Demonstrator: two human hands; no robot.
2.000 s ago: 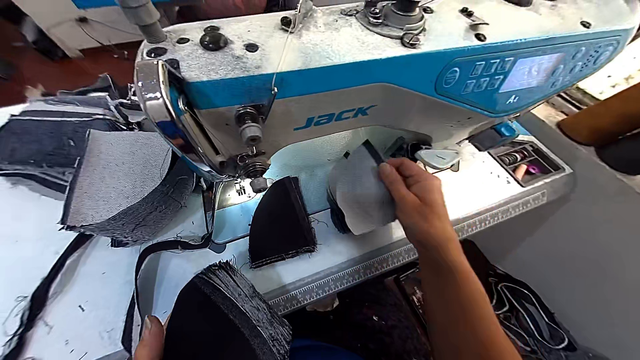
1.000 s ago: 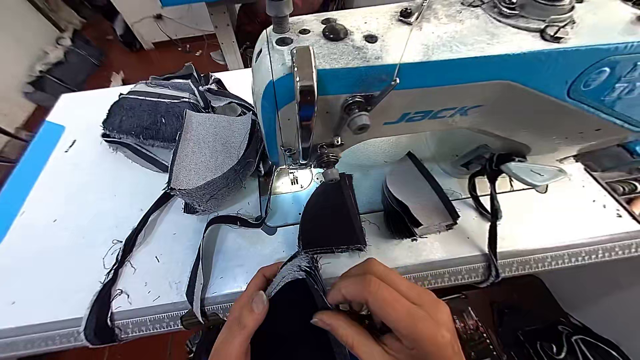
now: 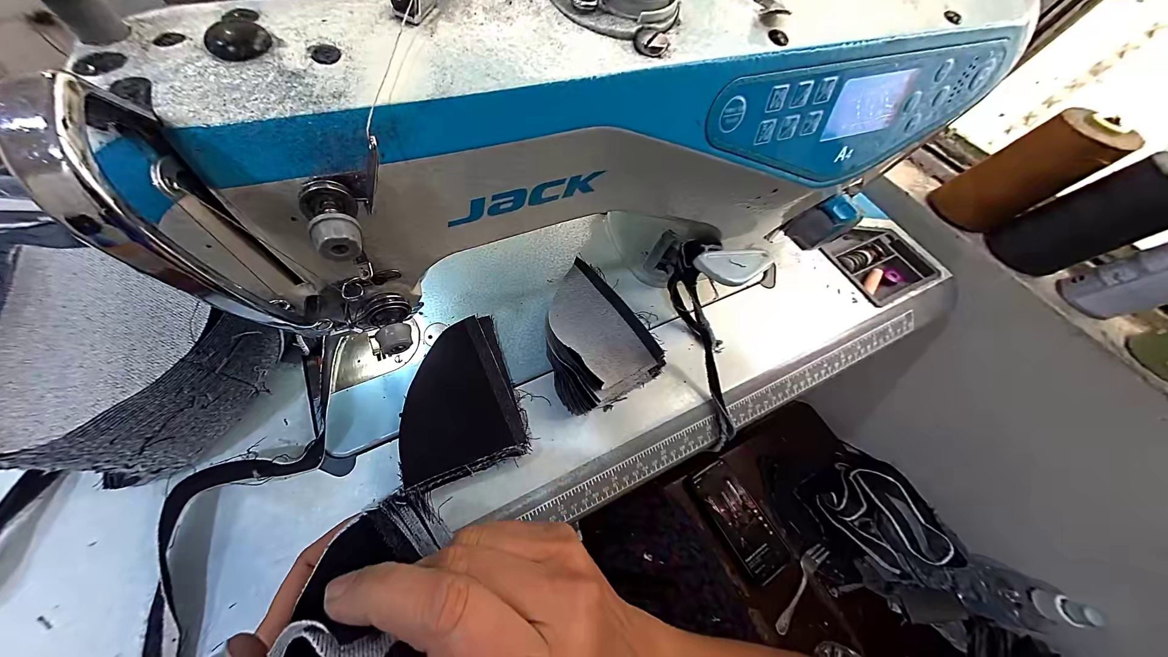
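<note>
At the lower left of the head view, my right hand [image 3: 493, 589] grips dark denim pieces [image 3: 365, 547] with a frayed grey edge, thumb on top. My left hand [image 3: 297, 593] is mostly hidden behind that fabric, its fingers against the far side. Just beyond lies a black wedge-shaped stack of cut fabric [image 3: 461, 401], beside the needle plate [image 3: 379, 356] of a Jack sewing machine [image 3: 566, 119]. Right of it stands a second stack [image 3: 602, 338] with a grey upper face. A large stack of grey denim pieces [image 3: 100, 356] lies left of the machine head.
A dark fabric strip [image 3: 703, 338] hangs from the machine's lever over the ruler-marked table edge [image 3: 730, 411]. Another strip [image 3: 228, 470] curls at left. Below the table are a phone [image 3: 739, 520], a fork [image 3: 803, 584] and dark cloth [image 3: 876, 520]. Thread cones [image 3: 1036, 169] stand at right.
Two seconds ago my right hand was at the grey-faced stack; one second ago both hands were on the dark denim in front, where they remain. The view has swung left and back right.
</note>
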